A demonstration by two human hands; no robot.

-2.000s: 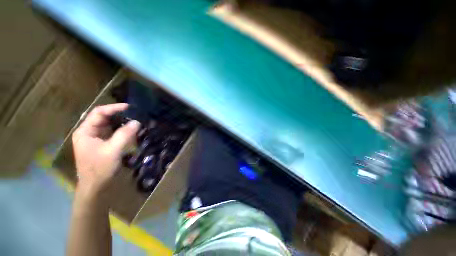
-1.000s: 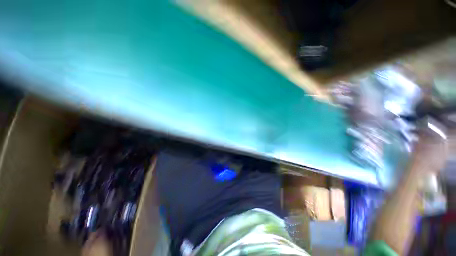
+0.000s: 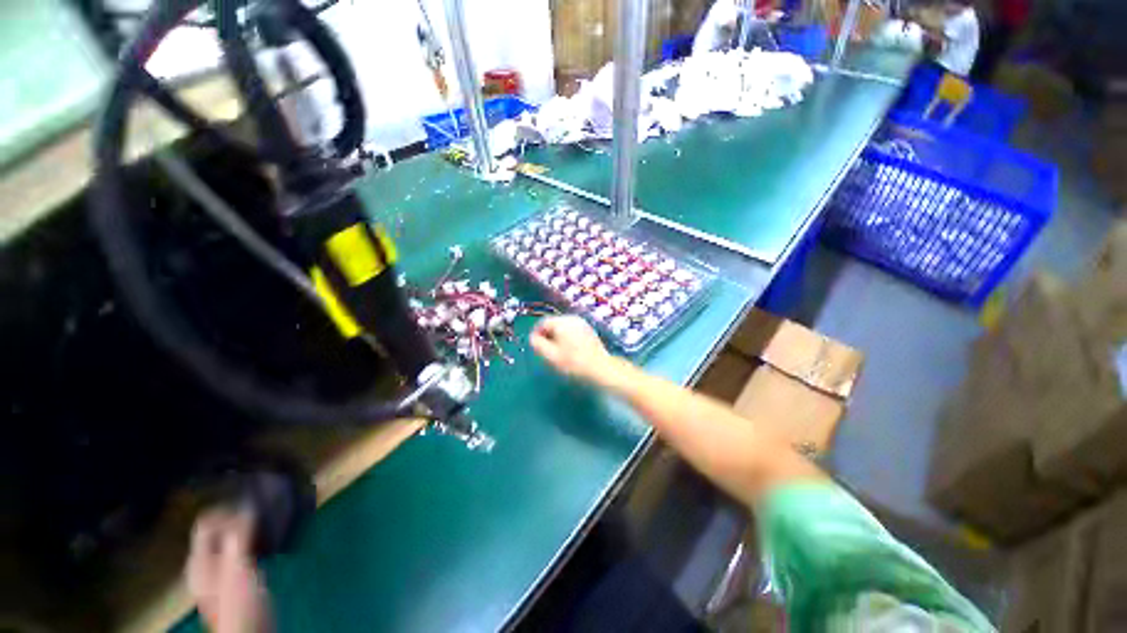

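Note:
My left hand (image 3: pixel 229 571), blurred and low at the left, holds a dark rounded housing (image 3: pixel 282 501) by the carton's edge. My right hand (image 3: pixel 569 346) is over the green bench with curled fingers, between a loose pile of white parts with red leads (image 3: pixel 467 319) and a clear tray (image 3: pixel 637 344) of similar parts. A thin red lead shows near its fingertips; whether it grips anything is unclear. The black power screwdriver (image 3: pixel 352 266) with yellow bands hangs tilted to the left of the pile, with silvery bits around its tip.
A large dark carton (image 3: pixel 358 464) lies at left; a black cable loops over it. Metal uprights (image 3: pixel 627 111) and white wrapped material (image 3: pixel 729 87) stand farther along the bench. Blue crates (image 3: pixel 945 204) and brown cartons (image 3: pixel 803 371) are at right. People are in the far background.
The view has swung toward the right end of the bench, showing the screwdriver, pile and tray clearly. My left hand has come up from the lower carton to the bench with a housing.

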